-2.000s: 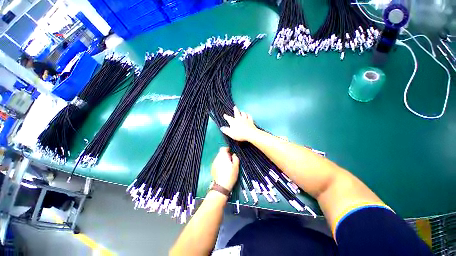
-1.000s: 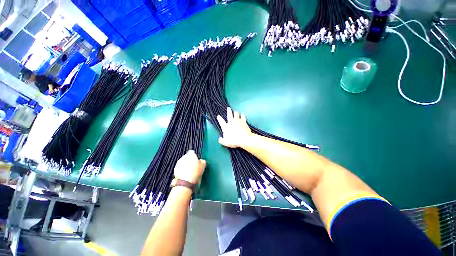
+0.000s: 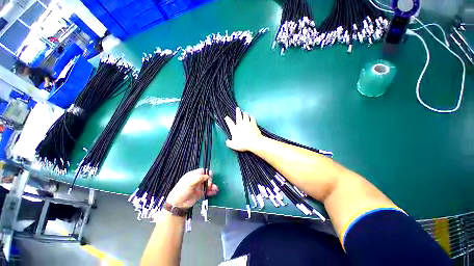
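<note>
A loose pile of black cables (image 3: 182, 114) with white ends fans out on the green table. It splits below the middle into a left part and a right part (image 3: 260, 169). My right hand (image 3: 243, 132) lies spread and flat on the upper right part, pressing on the cables. My left hand (image 3: 193, 189) is at the lower right side of the left part, near the table edge, with a few cables between thumb and fingers. Their white ends hang just below it.
A narrower cable group (image 3: 124, 111) and a tied bundle (image 3: 75, 110) lie to the left. More cables (image 3: 332, 34) lie at the back. A teal film roll (image 3: 375, 79), a dark upright device (image 3: 398, 26) and a white cord (image 3: 425, 93) are at right. Blue bins (image 3: 140, 15) stand behind.
My left hand has moved from beside the right part to the left part and now pinches a few cables there. My right hand has opened flatter on the right part.
</note>
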